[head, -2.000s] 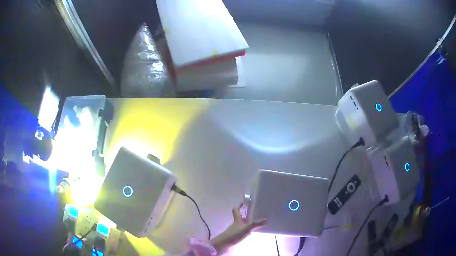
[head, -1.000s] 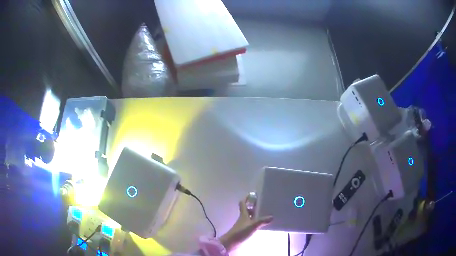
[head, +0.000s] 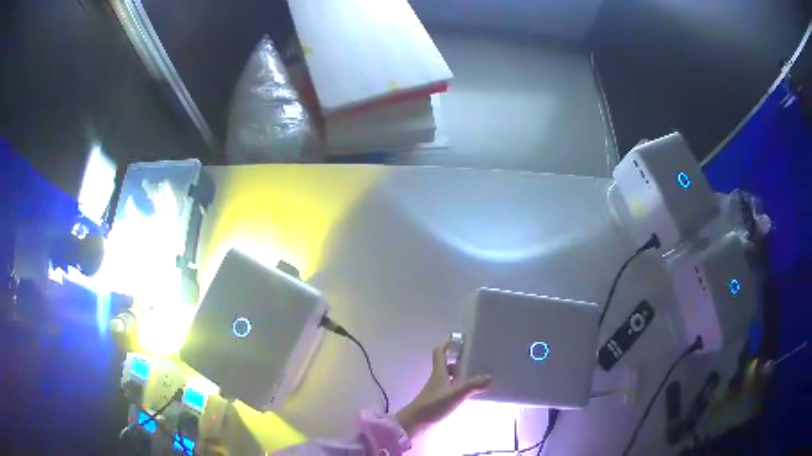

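Observation:
A white boxy mini projector [head: 532, 378] with a lit blue ring sits in front of me at the lower centre. My left hand [head: 445, 388], in a pink cuff, reaches in from the bottom edge and holds its lower left corner. One finger lies at the small round side knob [head: 456, 347], and another digit rests over the lower edge. The other fingers are hidden. Bright pinkish-white light shows below this unit, where black cables come out. My right hand is not in view.
A second unit [head: 254, 356] stands left, throwing yellow light. Two more units [head: 672, 205] stand right with cables. A black remote control [head: 626, 335] lies between. A clear box [head: 160, 200], blue-lit power strip [head: 169, 392], white stack [head: 369, 53] and silvery bag [head: 267, 111] surround the table.
The view has shifted slightly, so the units sit a little higher and further right. My left hand stays at the same corner and knob of the centre unit.

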